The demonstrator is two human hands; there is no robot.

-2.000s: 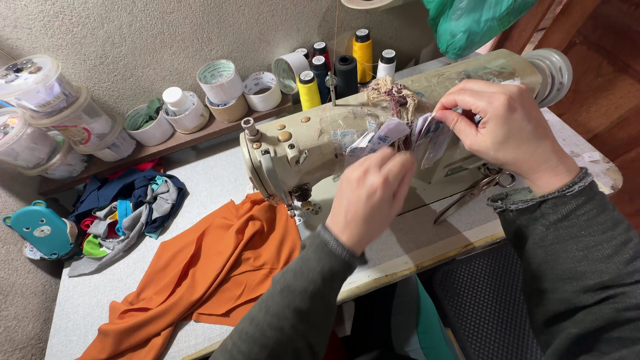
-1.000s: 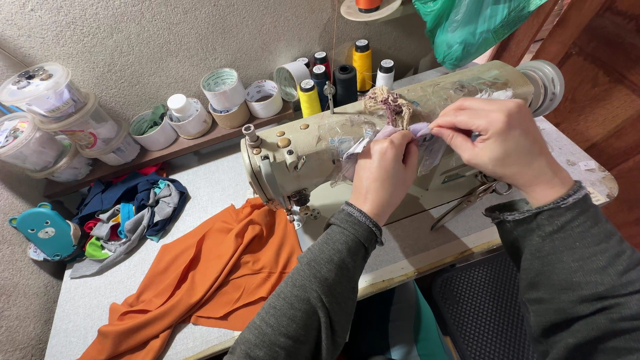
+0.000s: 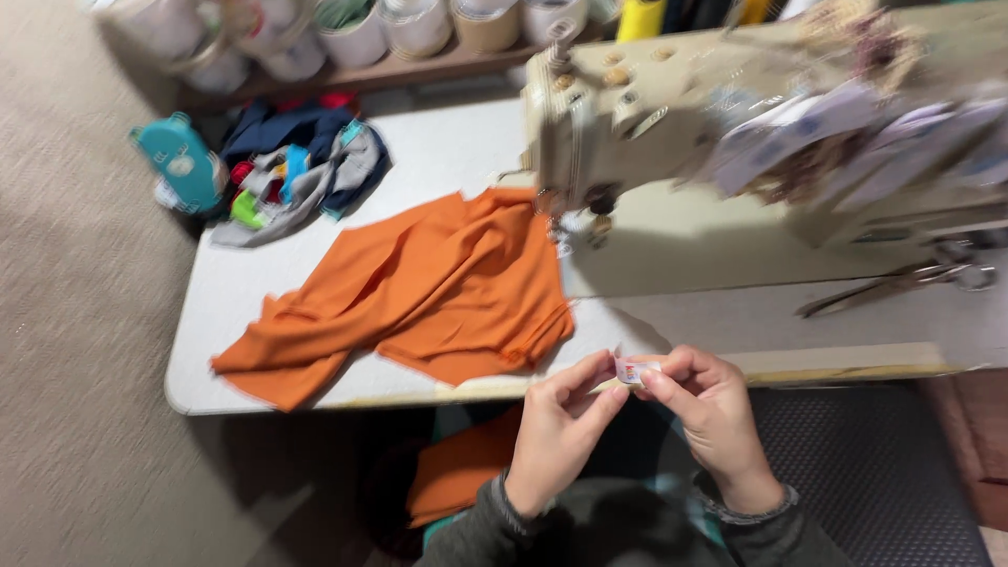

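Note:
A small white fabric label point(image 3: 635, 370) bearing print is held between my two hands, in front of the table edge. My left hand point(image 3: 563, 425) pinches its left end between thumb and fingers, and my right hand point(image 3: 705, 417) grips the right end the same way. Beyond them, orange fabric point(image 3: 449, 283) lies rumpled on the white table, one end under the head of the sewing machine point(image 3: 630, 134). Strips of pale printed labels point(image 3: 795, 134) hang over the machine's arm, blurred. A second orange piece point(image 3: 465, 472) lies below the table edge, left of my left hand.
Scissors point(image 3: 890, 287) lie on the table in front of the machine, at right. Fabric scraps point(image 3: 307, 165) and a teal bear-shaped case point(image 3: 181, 161) are at the back left. Several tubs and rolls point(image 3: 484, 24) line a wooden shelf point(image 3: 394, 71). A yellow thread cone point(image 3: 639, 20) stands behind the machine.
Both hands have come from the label strips on the machine arm to in front of the table edge, now holding one small label. The view has turned down and left.

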